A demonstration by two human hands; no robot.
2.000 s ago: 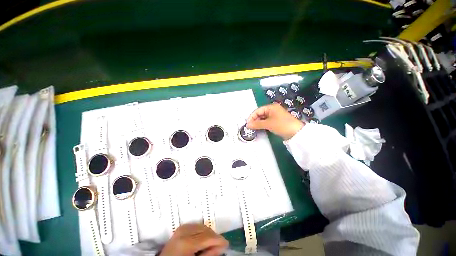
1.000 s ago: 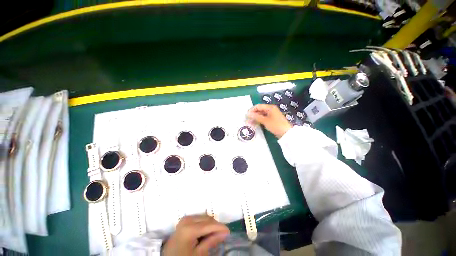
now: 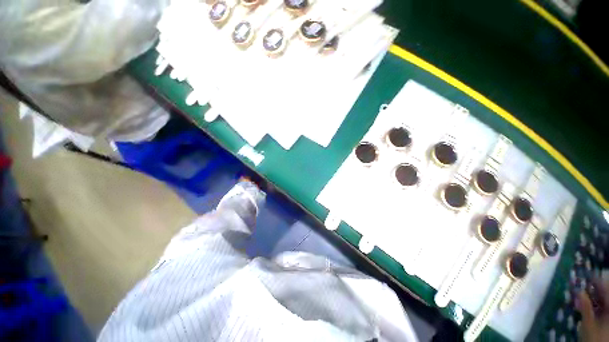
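Note:
Several smartwatches point(image 3: 455, 196) with black faces, rose-gold rims and cream straps lie on a white foam sheet point(image 3: 374, 194). The rightmost face point(image 3: 549, 244) shows a pale print; the others look plain black. My right hand point(image 3: 591, 308) is blurred and cut off by the right edge, over the dark sticker stock point(image 3: 587, 250); its grip cannot be told. My left sleeve reaches up to the bench's front edge. At its cuff only a small orange patch shows, perhaps part of my left hand; the rest is hidden.
At upper left, overlapping foam sheets point(image 3: 267, 100) hold watches with white-printed faces. A neighbouring person's pale sleeve point(image 3: 73, 40) is beside them. A blue object point(image 3: 180, 160) is below the green bench point(image 3: 300, 167). The yellow-edged conveyor point(image 3: 507, 60) runs along the upper right.
The view has swung left, bringing in the neighbour and the printed watches. My left arm is now at the bench's front edge, away from the foam sheet. My right hand is over the sticker stock.

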